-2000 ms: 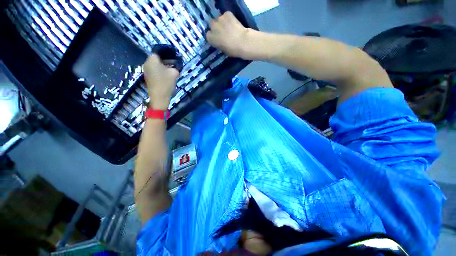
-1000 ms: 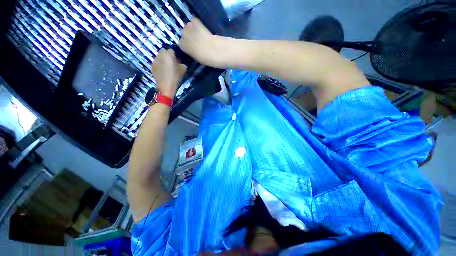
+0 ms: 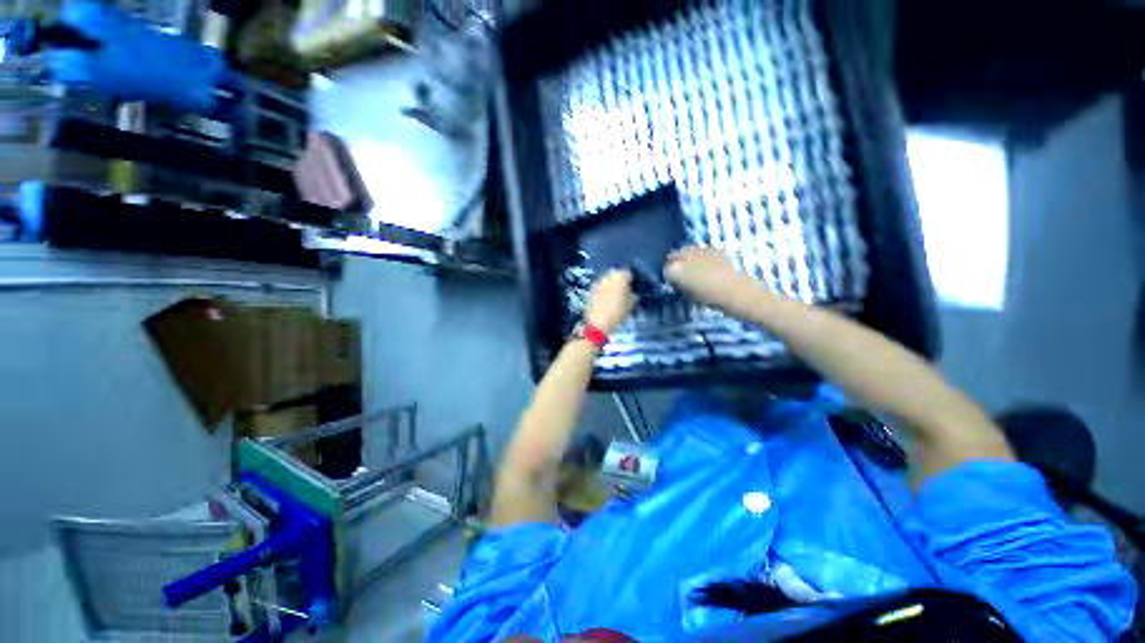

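Note:
A large black bin (image 3: 909, 251) holds silver-white pieces (image 3: 753, 138) in rows. A small black tray (image 3: 634, 230) lies over the rows at the bin's left, with small white pieces (image 3: 576, 279) along its left side. My left hand (image 3: 612, 299), with a red-strapped watch, is at the tray's lower edge. My right hand (image 3: 703, 271) is at the tray's right edge. Both hands have curled fingers. A small dark shape (image 3: 650, 281) shows between their fingertips; blur hides whether either hand grips it.
A metal-framed cart (image 3: 408, 484) with blue and green parts stands lower left. Brown cardboard boxes (image 3: 270, 364) are behind it. A bench (image 3: 163, 201) and a person's blue sleeve (image 3: 132, 60) are upper left. A dark fan (image 3: 1052, 450) is at the right.
The view has swung, so the bin now appears farther right and more of the room shows left. My hands have come together at the small tray, from the rows beside it.

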